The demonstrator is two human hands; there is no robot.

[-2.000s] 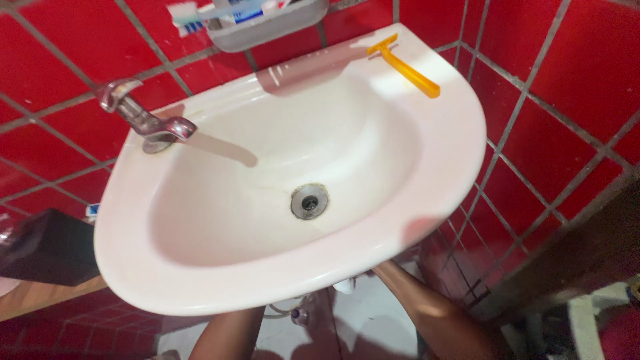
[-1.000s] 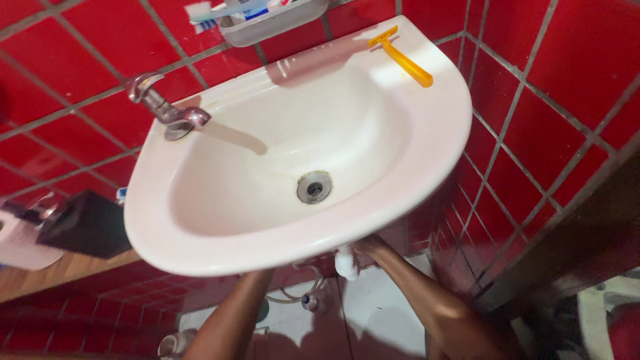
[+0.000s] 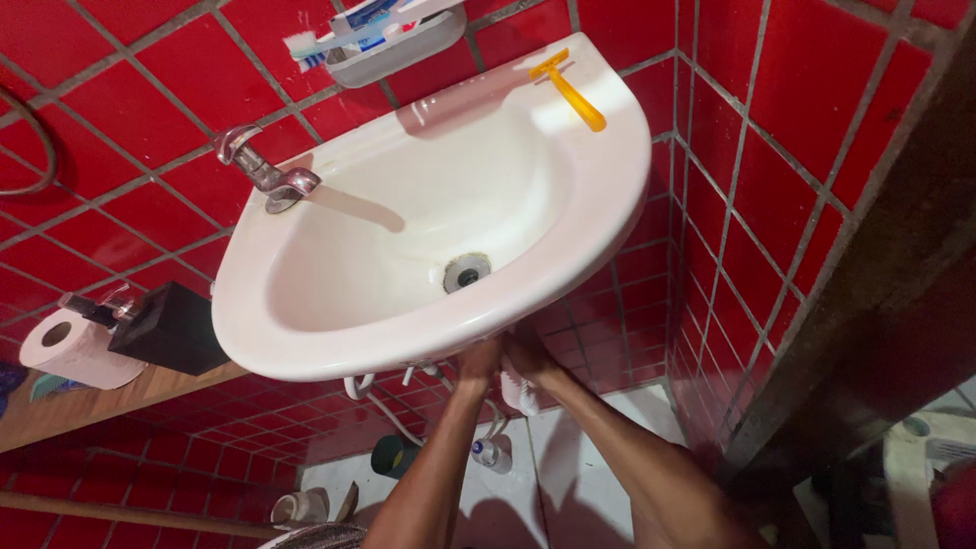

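Observation:
Both arms reach under a white washbasin point(image 3: 396, 324). My left hand point(image 3: 479, 360) shows partly below the basin's rim, its fingers hidden. Close beside it, my right hand point(image 3: 528, 358) is at the top of a white corrugated drain pipe point(image 3: 520, 393); the basin and shadow hide whether either hand grips it. The metal drain point(image 3: 467, 273) sits in the bowl. A chrome tap point(image 3: 278, 183) stands on the basin's left side, and a yellow disposable razor point(image 3: 577, 97) lies on its back right corner.
A grey wall holder point(image 3: 404, 49) carries toothbrushes and a toothpaste tube. On the wooden shelf point(image 3: 152, 393) at left are a toilet paper roll point(image 3: 80, 351) and a black box point(image 3: 171, 328). A bottle point(image 3: 492, 455) and a dark green container point(image 3: 393, 456) stand on the floor. Red tiled walls meet at right.
Both hands have come together beneath the basin beside the drain pipe; one second ago the forearms were farther apart. The view has shifted, showing more of the shelf.

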